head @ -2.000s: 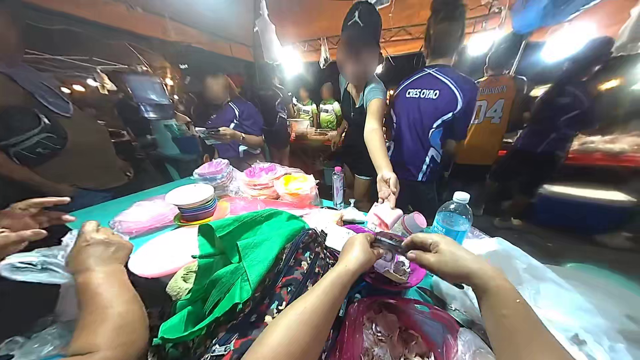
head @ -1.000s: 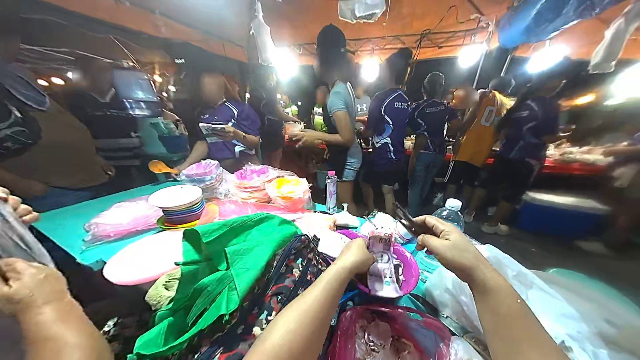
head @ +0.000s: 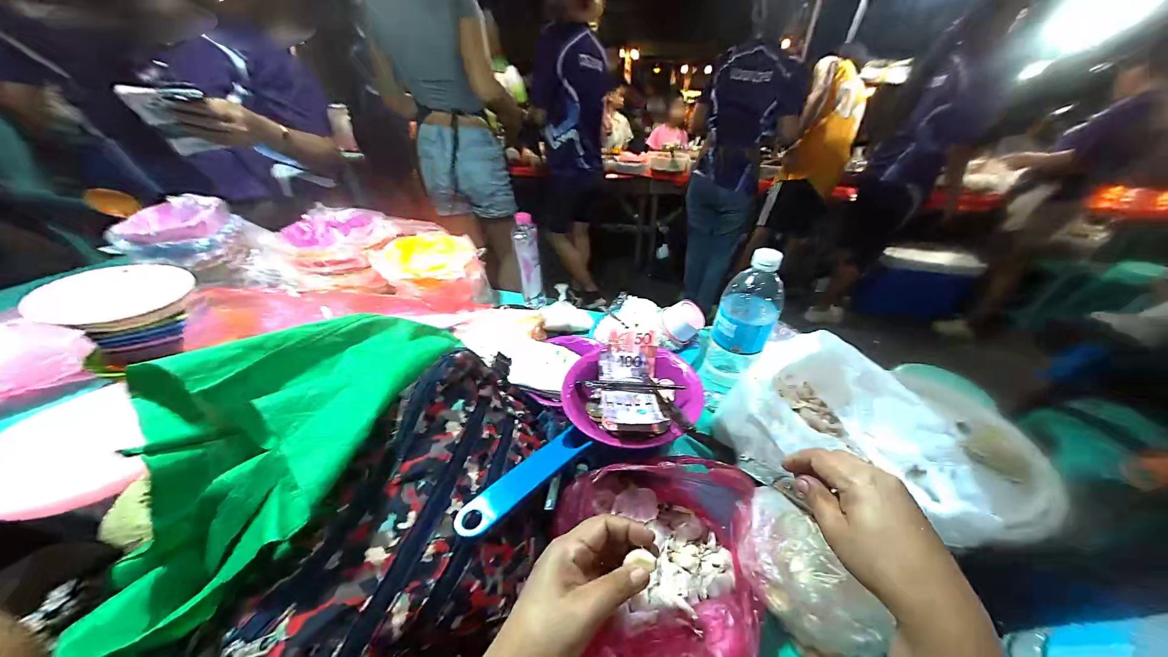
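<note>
My left hand (head: 593, 575) pinches a small pale piece (head: 641, 558), perhaps a garlic clove, over a pink plastic bag (head: 584, 484) of papery peelings. To its right my right hand (head: 849, 520) grips a small knife (head: 762, 470), its end near the purple bowl. Banknotes (head: 628, 365) lie in that purple plastic bowl (head: 573, 401), with a dark thin item across them. A blue handle (head: 520, 488) extends from beneath the bowl. Right of my left hand sits a clear plastic bag (head: 812, 584) with pale contents.
A water bottle (head: 744, 315) stands behind the bowl. White plastic (head: 876, 401) holding peelings lies at right. Green cloth (head: 274, 420) and a patterned bag (head: 438, 456) fill the left side. Stacked plates (head: 105, 297) and wrapped bowls (head: 429, 260) stand behind. Several people stand beyond the table.
Both my hands have moved away from the purple bowl, and the banknotes lie in it. The person who reached across the table has drawn back. The view has tilted down.
</note>
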